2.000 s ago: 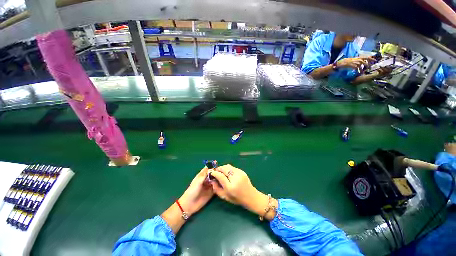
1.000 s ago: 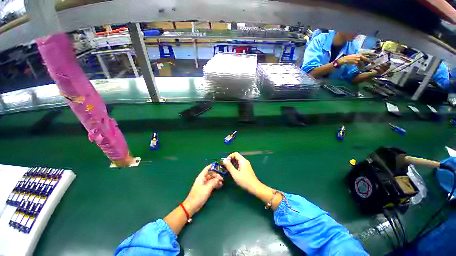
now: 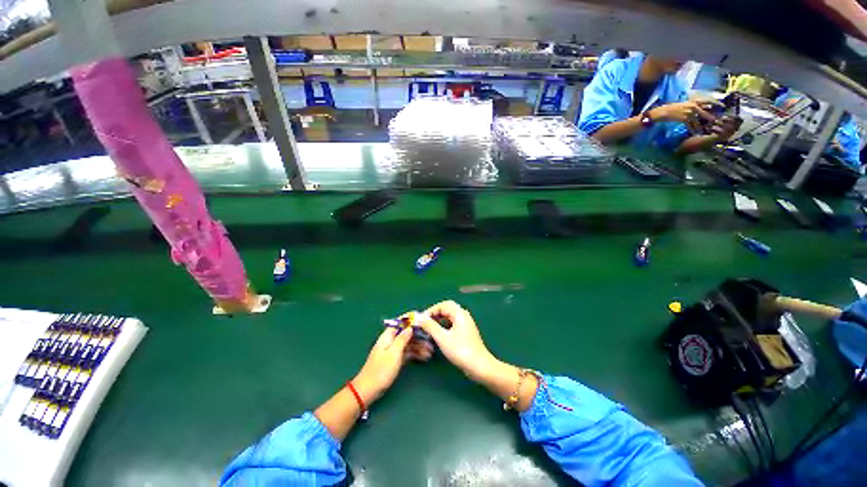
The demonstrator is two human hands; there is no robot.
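A small blue module (image 3: pixel 400 322) is between my two hands, above the green bench. My left hand (image 3: pixel 387 358) holds it from the left with its fingertips; a white and yellowish part shows at its upper side. My right hand (image 3: pixel 458 337) is on the module's right side, its thumb and fingers closed against it. The fingers hide most of the module, and I cannot tell whether the right fingers also hold a smaller piece.
Single blue modules (image 3: pixel 429 258) and dark slabs (image 3: pixel 363 207) lie on the green belt. A white foam tray (image 3: pixel 102 404) with rows of modules is at left, beside a pink-wrapped post (image 3: pixel 171 195). A black fan unit (image 3: pixel 727 342) is at right. A person handles a dark device across the line.
The modules and slabs on the belt have shifted left. The held module has turned and is now more covered, with my right fingers lower and closer around it.
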